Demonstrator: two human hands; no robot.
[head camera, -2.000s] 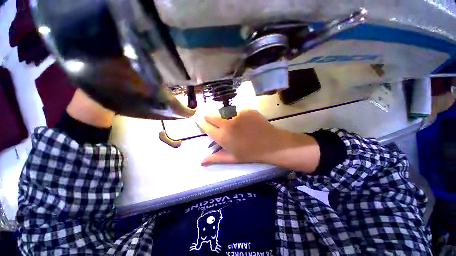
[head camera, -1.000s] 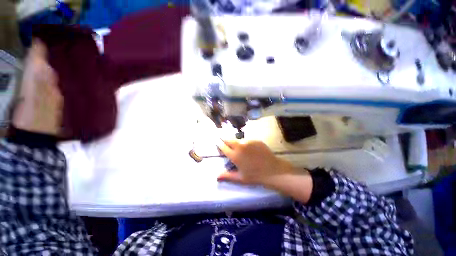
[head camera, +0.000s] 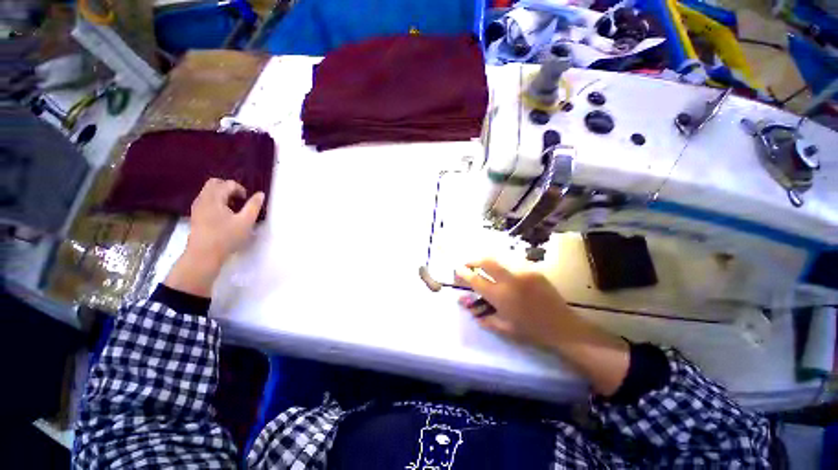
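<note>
My left hand (head camera: 222, 220) rests on the near right corner of the smaller pile of maroon panels (head camera: 175, 170), its fingers slightly apart and lightly curled. My right hand (head camera: 528, 307) lies on the machine bed just in front of the presser foot (head camera: 535, 252). It holds a small dark tool, apparently thread snips (head camera: 480, 307), mostly hidden by the fingers. No fabric shows under the needle area. A thick stack of maroon panels (head camera: 395, 92) lies at the back, left of the white sewing machine head (head camera: 634, 161).
A dark square pad (head camera: 621, 261) lies on the bed right of the needle. A small brown tab (head camera: 429, 279) is at the bed corner. Brown shiny wrapping (head camera: 207, 83) lies under the left pile. A blue bin (head camera: 675, 41) of scraps and a yellow bin (head camera: 717, 46) stand behind.
The view has pulled back from the machine head. My left hand, which carried a maroon panel a second ago, now rests on the left pile. My right hand stays beside the needle with the tool.
</note>
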